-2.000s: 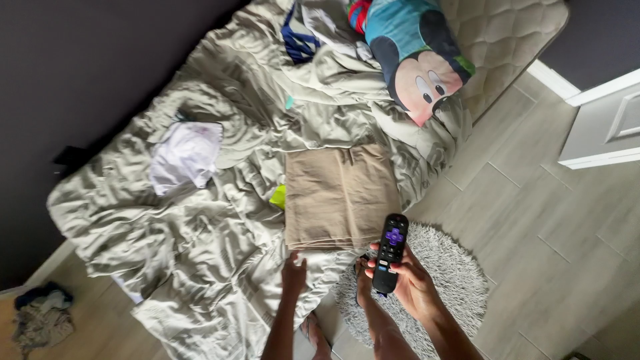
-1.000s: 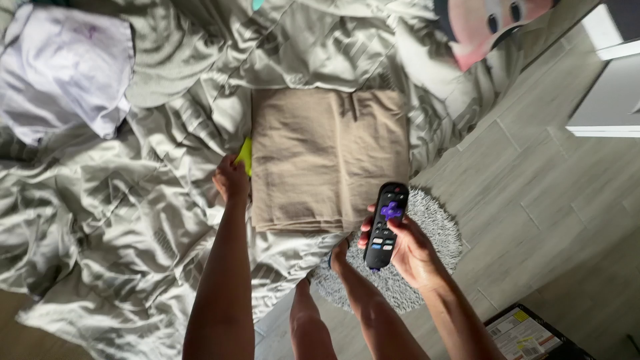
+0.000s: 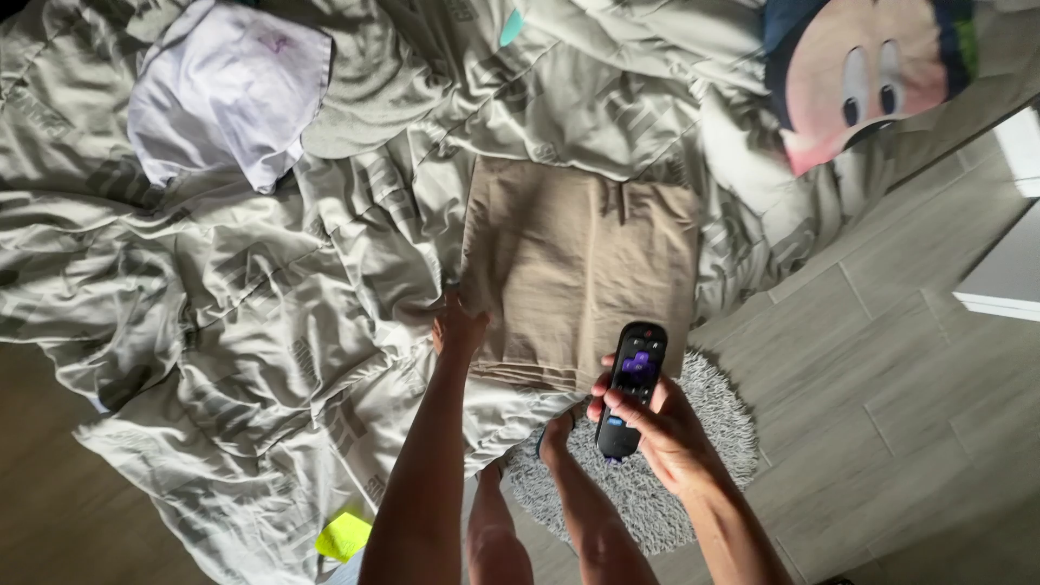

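A folded tan cloth [image 3: 585, 268] lies flat on the rumpled grey-green comforter [image 3: 268, 325] near the bed's edge. My left hand [image 3: 457, 323] is at the cloth's lower left edge, its fingers touching the bedding beside it; whether they pinch any fabric is not clear. In my right hand [image 3: 650, 422] is a black remote control [image 3: 632, 390] with purple direction buttons, its button face turned up, over the cloth's lower right corner. A bright yellow-green piece [image 3: 343, 536] lies at the bedding's lower edge, left of my left forearm.
A whitish cloth [image 3: 231, 93] lies crumpled at the upper left of the bed. A pillow with a cartoon face [image 3: 861, 81] is at the upper right, and a small teal item [image 3: 511, 28] at the top. Below are a round shaggy grey rug [image 3: 719, 431] and plank-pattern floor [image 3: 861, 390].
The yellow-green piece was by the tan cloth's left edge, with my left hand at it one second ago; now it lies well below. My right hand keeps hold of the remote.
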